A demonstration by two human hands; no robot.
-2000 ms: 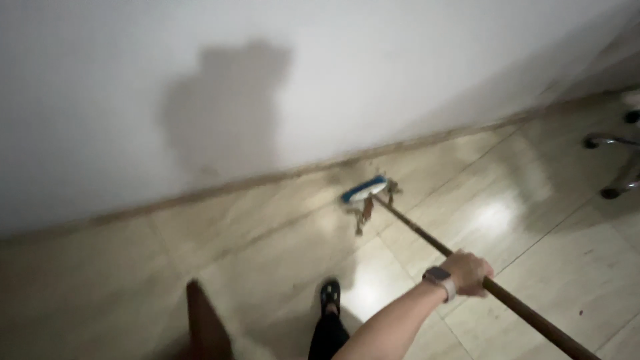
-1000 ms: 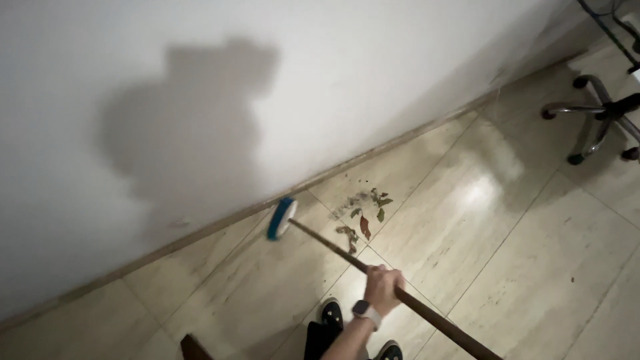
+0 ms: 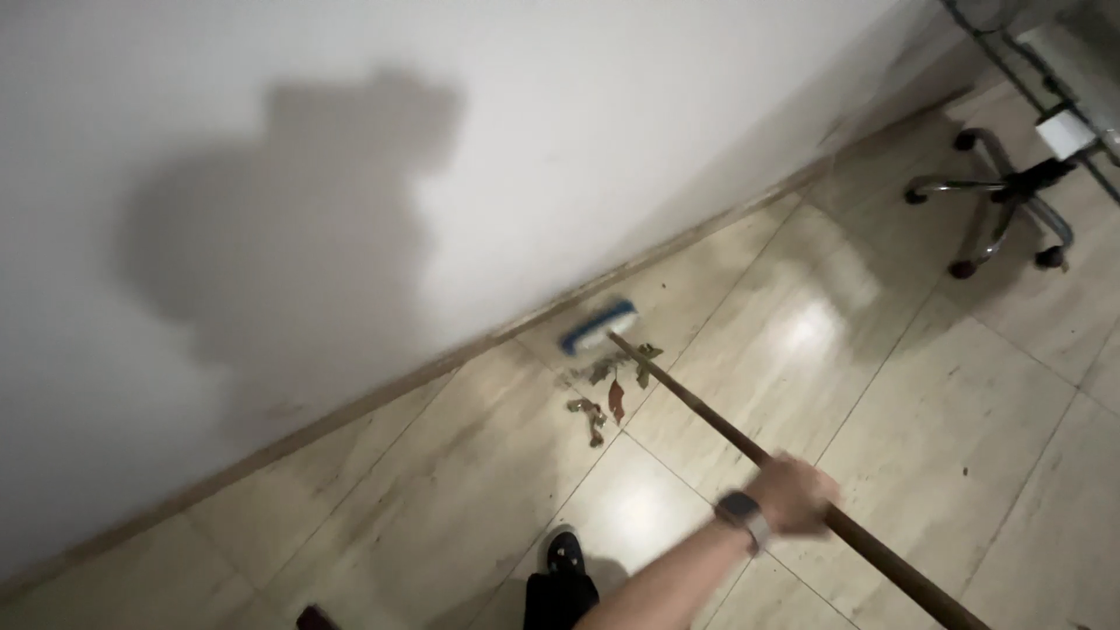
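My left hand (image 3: 792, 494), with a watch on its wrist, is closed around the brown handle (image 3: 713, 420) of a broom. The handle slants from the lower right up to the blue and white broom head (image 3: 599, 328), which is on the floor close to the wall's base. Just below the head lie a reddish-brown dry leaf (image 3: 616, 401), curled greenish debris (image 3: 590, 420) and some grey dust. Another bit of leaf (image 3: 647, 360) lies beside the handle. My right hand is out of view.
A wheeled chair base (image 3: 1006, 188) stands at the upper right, near a dark metal frame (image 3: 1006, 61). The wall's baseboard (image 3: 420, 378) crosses diagonally. My shoe (image 3: 565, 551) is at the bottom. A dark reddish object (image 3: 315, 618) shows at the lower left edge.
One second ago the broom head was left of the leaves; it is now above them, by the wall. My left hand has stayed on the handle.
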